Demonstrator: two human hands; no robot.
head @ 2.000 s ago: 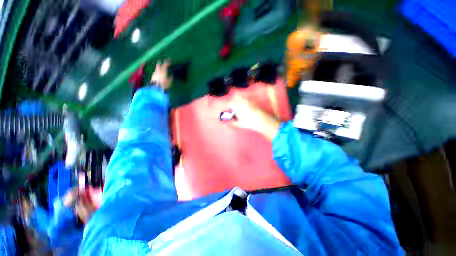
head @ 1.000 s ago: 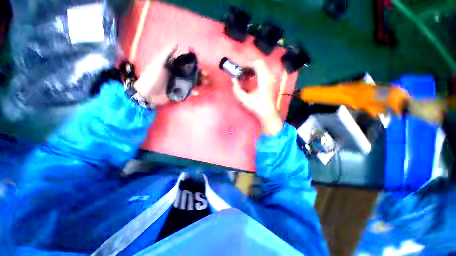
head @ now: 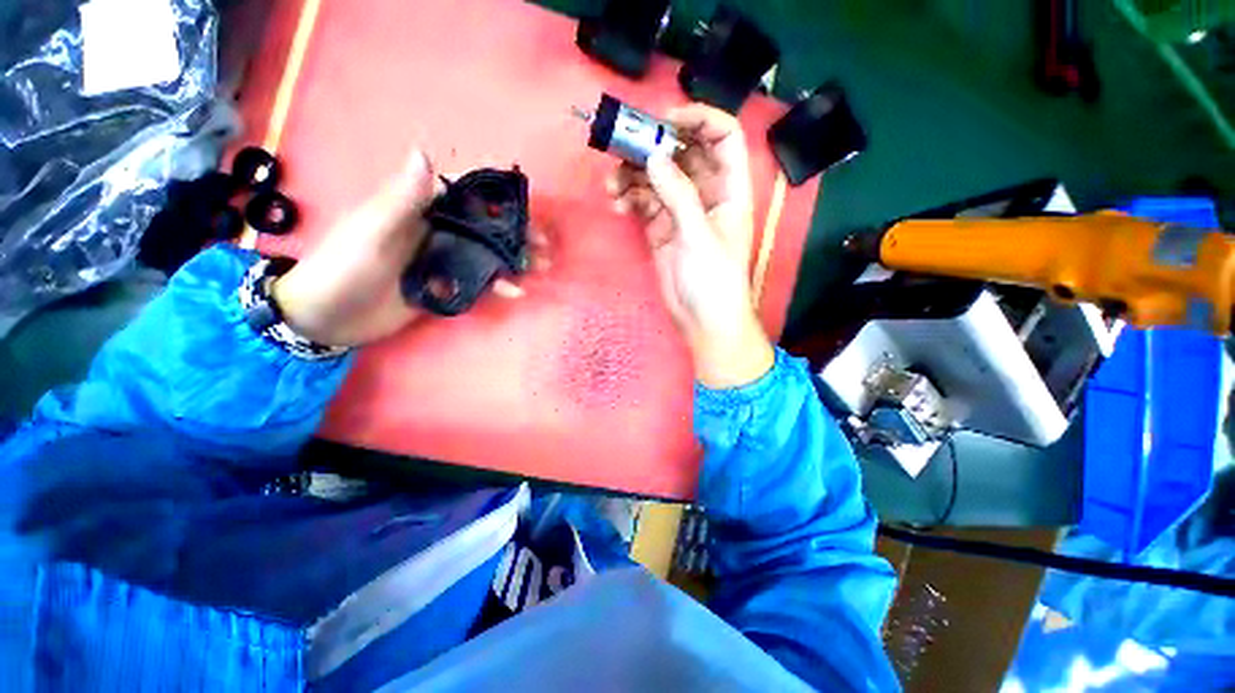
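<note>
My left hand (head: pixel 363 257) holds a black housing (head: pixel 474 241) over the left half of the pink-red mat (head: pixel 542 393). The housing's open, hollow side with ribs faces up. My right hand (head: pixel 698 224) holds a small silver cylindrical motor (head: pixel 631 133) between thumb and fingers, over the mat's upper right part. The motor has a black end cap and a thin shaft pointing left. The motor and the housing are apart. The fingers under the housing are partly hidden.
Black square-ended parts (head: pixel 729 57) stand in a row at the mat's far edge. Black rings (head: pixel 271 211) and a clear plastic bag (head: pixel 81 149) lie left. An orange screwdriver (head: pixel 1056 255) hangs right, above a screw feeder (head: pixel 948 359). Behind are a blue bin (head: pixel 1151 433) and cardboard box (head: pixel 955 596).
My view has shifted and sharpened. Both hands still hold the housing and the motor. The housing sits slightly lower in view, the motor slightly higher. The black rings now show clearly at the left.
</note>
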